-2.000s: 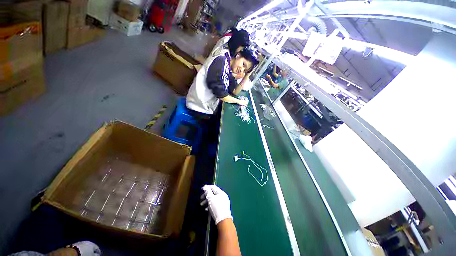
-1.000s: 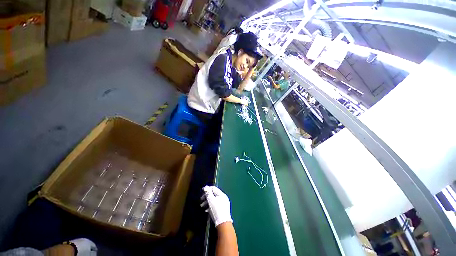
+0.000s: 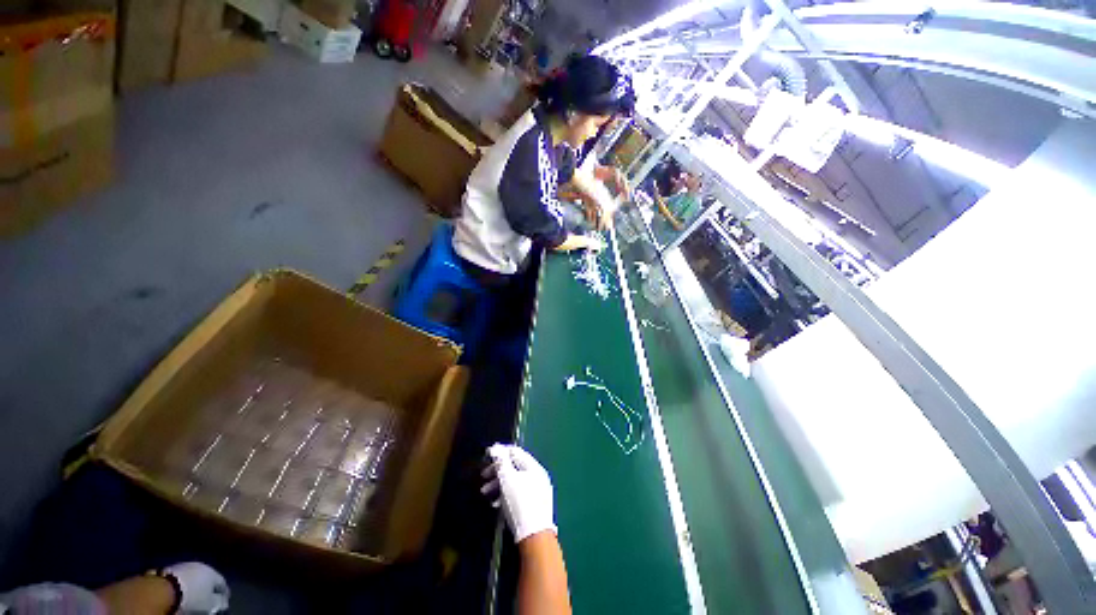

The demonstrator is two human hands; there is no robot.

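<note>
My right hand point(image 3: 522, 490), in a white glove, rests on the near edge of the green belt point(image 3: 571, 505), fingers bent over the rail, with nothing seen in it. My left hand point(image 3: 198, 589), gloved, is low at the bottom left below the carton; its fingers are too unclear to tell their state. A thin white looped cord point(image 3: 617, 415) lies on the belt ahead of my right hand. The open brown carton point(image 3: 403, 487) stands left of the belt, with rows of clear plastic boxes point(image 3: 283, 463) at its bottom.
A person point(image 3: 523, 192) sits on a blue stool point(image 3: 439, 288) farther up the belt, at a tangled white heap point(image 3: 593, 274). Another open carton point(image 3: 427, 144) stands behind them. Stacked cartons point(image 3: 54, 132) are at the left. A grey metal bar point(image 3: 889, 342) slants above the line at the right.
The seated person has lowered the head and moved an arm from the head to the belt. The view has shifted slightly. My right hand stays on the belt edge.
</note>
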